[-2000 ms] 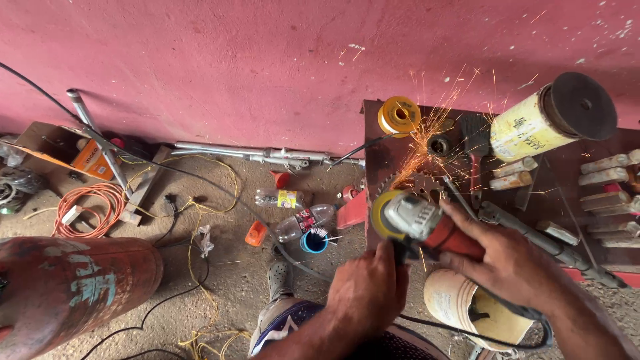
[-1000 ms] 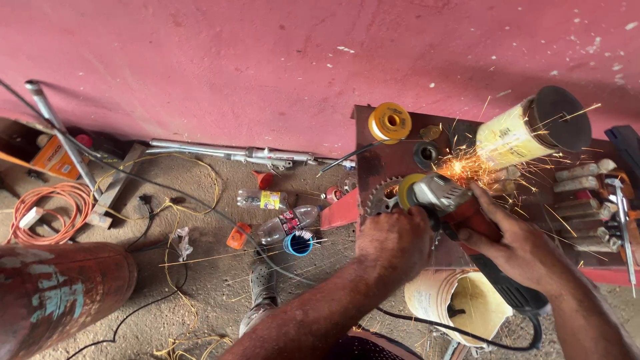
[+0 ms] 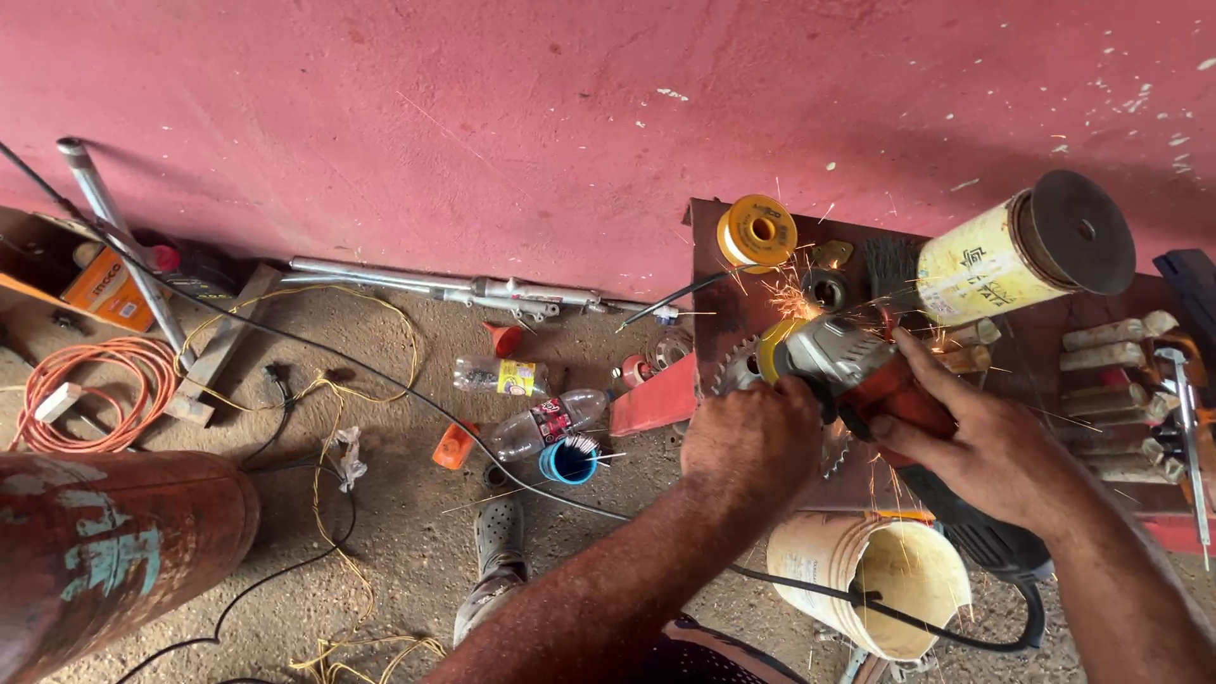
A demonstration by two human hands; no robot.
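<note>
My right hand (image 3: pixel 969 437) grips the red and black body of an angle grinder (image 3: pixel 845 351). My left hand (image 3: pixel 755 437) is closed at the grinder's head, around what looks like its side handle. The grinder's yellow disc (image 3: pixel 781 350) is over a toothed metal sprocket (image 3: pixel 731 366) on the dark red metal table (image 3: pixel 708 285). Sparks spray up from the disc and some fall below the grinder. My hands and the tool hide much of the sprocket and the contact spot. A yellow spool (image 3: pixel 757 234) and a black ring-shaped part (image 3: pixel 824 289) are just behind the disc.
A yellow can (image 3: pixel 988 256), a brush (image 3: pixel 891 271), wrapped rods (image 3: pixel 1107 356) and a caliper (image 3: pixel 1187 427) are on the table. A broken bucket (image 3: pixel 869 579) stands below, with the grinder's cord across it. Bottles (image 3: pixel 551 425), cables and a rusty cylinder (image 3: pixel 123 551) occupy the floor.
The grinder has stayed in both hands, while its angle over the sprocket has shifted. The spark spray is smaller than one second ago and no longer reaches as far right.
</note>
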